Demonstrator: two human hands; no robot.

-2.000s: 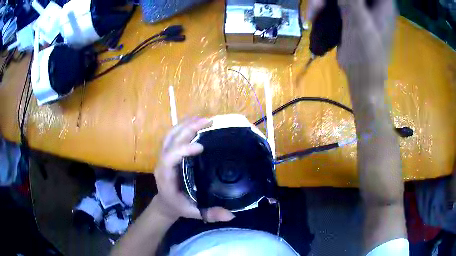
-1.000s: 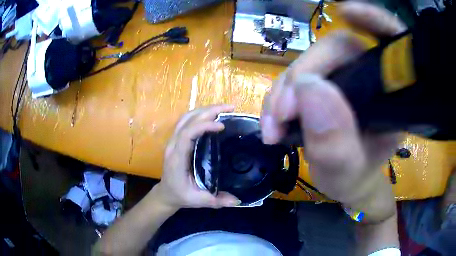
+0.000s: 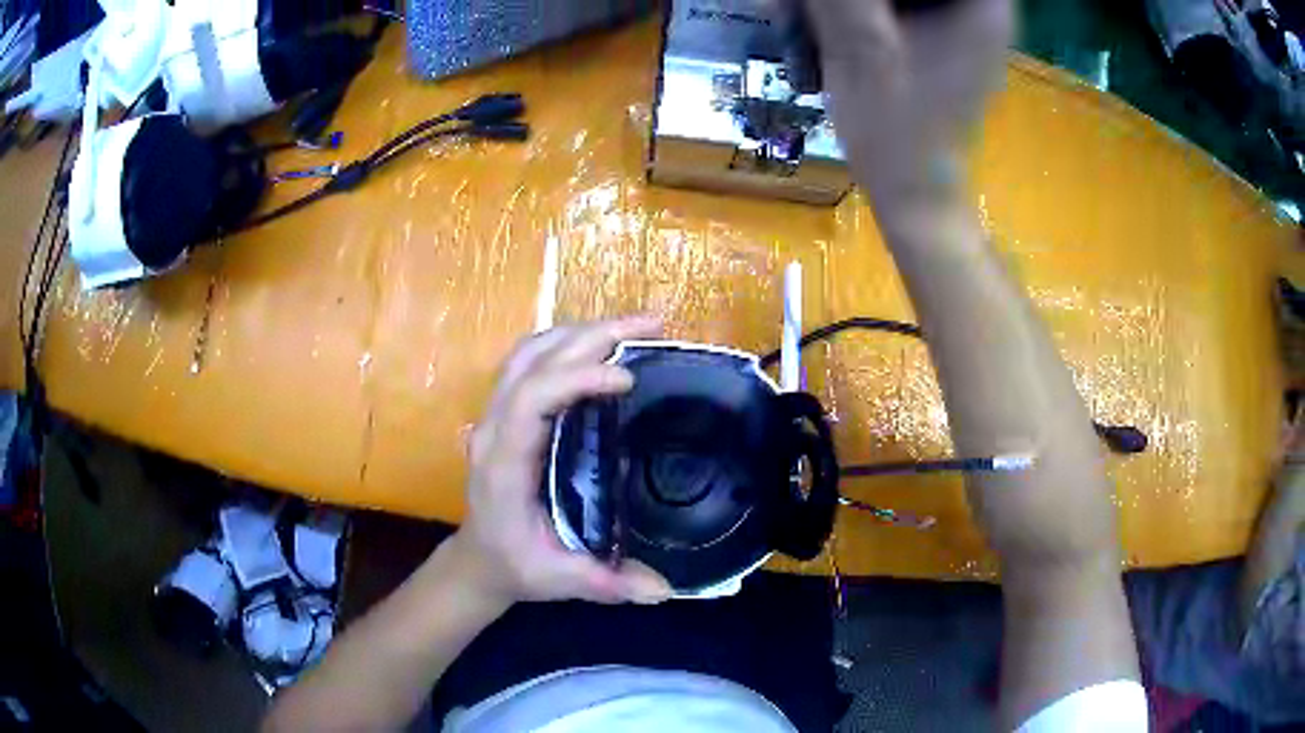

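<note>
A white-rimmed camera housing [image 3: 694,465] with a black bowl-shaped inside is at the bench's near edge, its open side facing up. A black curved part [image 3: 812,477] sits at its right side. My left hand [image 3: 551,465] grips its left side. Two white antennas [image 3: 793,308] point away from it, and a black cable runs out to the right. My right hand [image 3: 930,100] is at the top by the screw feeder [image 3: 766,122], blurred and partly cut off by the frame edge. A dark thing shows at it, but its grip is unclear.
Part-built cameras [image 3: 172,193] with black plug cables [image 3: 415,136] lie at the left of the orange bench [image 3: 415,315]. A grey textured object [image 3: 494,32] is at the top. White parts [image 3: 265,573] are below the bench at lower left. A person's arm [image 3: 1274,537] shows at the right edge.
My right hand came over the housing with the black screwdriver, then moved back up to the feeder. The black curved part now shows at the housing's right side. My left hand kept its grip.
</note>
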